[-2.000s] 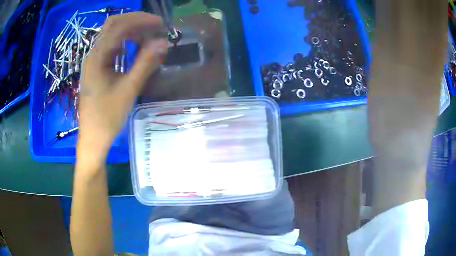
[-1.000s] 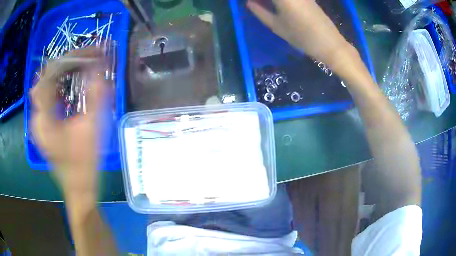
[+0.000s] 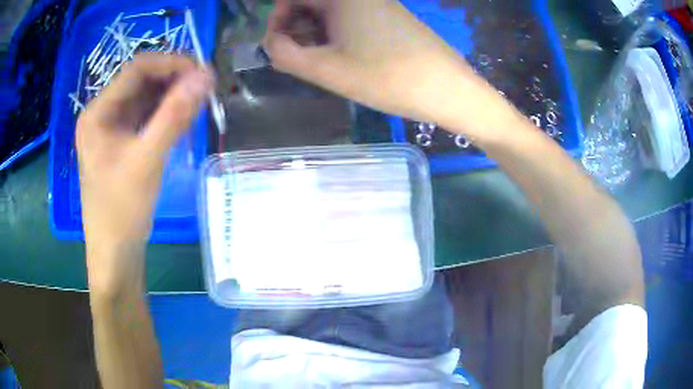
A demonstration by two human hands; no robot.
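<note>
My left hand (image 3: 140, 114) is above the left blue tray's right side, thumb and fingertips pinched on a thin white wired piece (image 3: 199, 45) that stands nearly upright, its reddish end pointing down towards the clear tub. My right hand (image 3: 323, 45) is at top centre, over the fixture (image 3: 251, 58), and hides most of it. The fingers of my right hand are curled together; whether they hold a ring cannot be seen. The clear plastic tub (image 3: 422, 220) lies nearest my body, with glaring white pieces and a little red in it.
The left blue tray (image 3: 67, 216) holds jumbled thin pieces. The right blue tray (image 3: 566, 83), partly under my right forearm, holds many small rings (image 3: 462, 140). A crumpled clear bag (image 3: 604, 144) and a translucent tub (image 3: 659, 114) lie far right. Another blue tray (image 3: 30, 144) is far left.
My right hand has moved left from the right tray to the fixture. My left hand has come up out of the left tray area with a white wired piece now clearly visible in its fingers.
</note>
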